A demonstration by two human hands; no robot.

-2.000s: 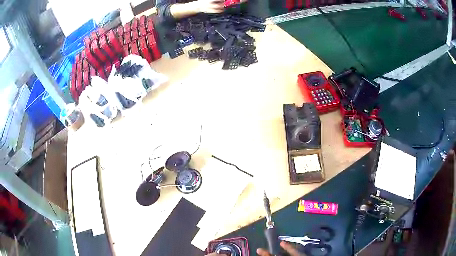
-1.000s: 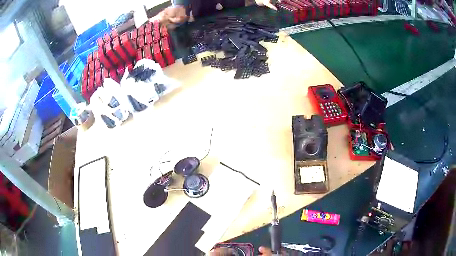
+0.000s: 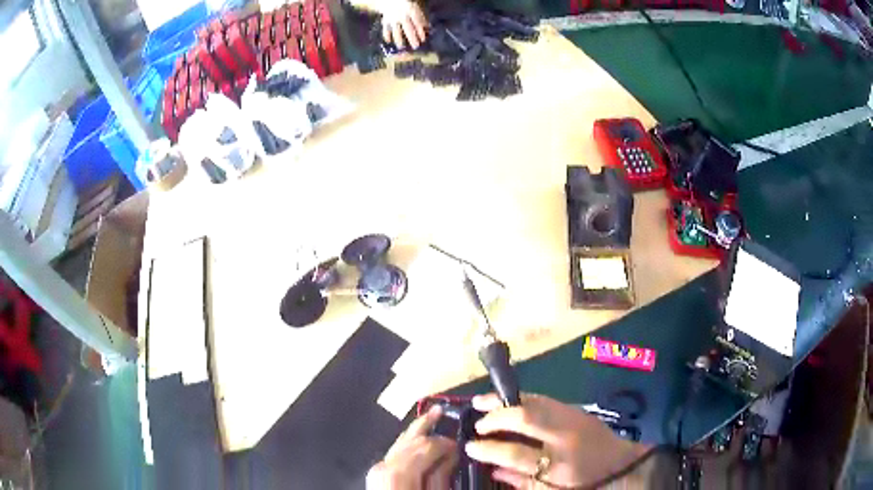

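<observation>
My right hand [image 3: 550, 442] is at the bottom centre and holds a soldering iron [image 3: 496, 359] by its black grip. The iron's metal tip points up and away over the board. A small red-edged unit [image 3: 442, 404] with black parts lies under my hands, mostly covered. My left hand [image 3: 418, 459] grips it from the left, and the right fingers touch a black piece beside it. What lies inside the unit is hidden.
Loose speakers [image 3: 382, 285] lie left of centre. The iron stand [image 3: 600, 222], a pink tube [image 3: 620, 353], scissors [image 3: 613, 416] and a soldering station [image 3: 763, 297] are right. Another person's hand [image 3: 404, 24] is over black parts [image 3: 469, 57]. The iron's cord crosses bottom right.
Both my hands have come further into view, together at the unit. The iron now leans up and left. The bench things sit higher in view. The other person's hand has moved onto the black parts.
</observation>
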